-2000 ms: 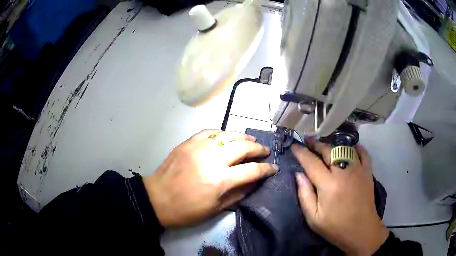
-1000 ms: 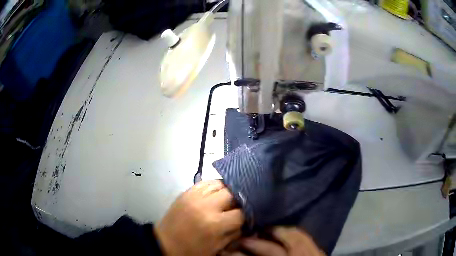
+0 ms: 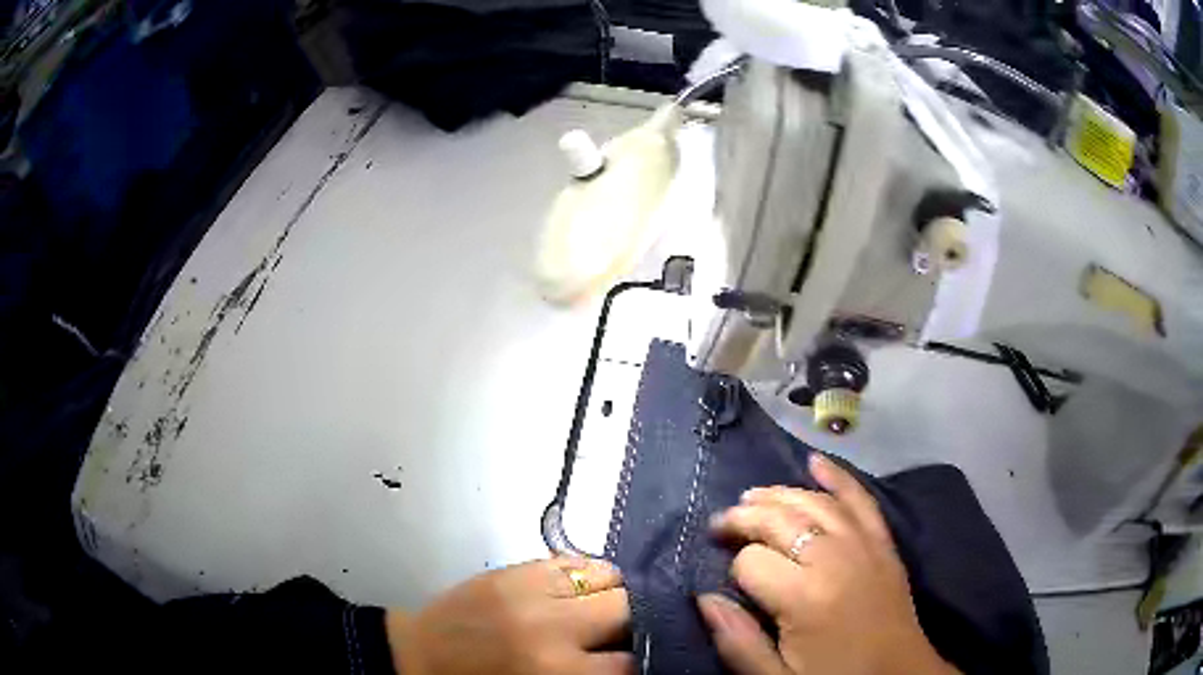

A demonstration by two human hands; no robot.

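The dark denim piece (image 3: 666, 488) lies on the machine bed (image 3: 604, 435), with pale stitch lines along its left edge and its middle. Its upper end is under the presser foot (image 3: 719, 402); the needle tip is too small to tell. My left hand (image 3: 521, 620), with a ring, grips the denim's left edge near the bottom of the picture; its fingertips are partly hidden. My right hand (image 3: 825, 580), also ringed, rests on the denim right of the stitch line, thumb and fingers bent on the cloth. The machine head (image 3: 805, 198) stands above.
The cream lamp-like paddle (image 3: 607, 224) is left of the machine head. A tension knob (image 3: 835, 406) sits low beside the foot. A small dark forked tool (image 3: 1029, 379) lies at right. A dark garment heap (image 3: 462, 59) is behind the table. A yellow-labelled item (image 3: 1102, 143) stands at back right.
The denim now lies straighter and flatter, its stitched edge running down toward me. My right hand has moved up onto the cloth from the bottom edge. The camera view has shifted.
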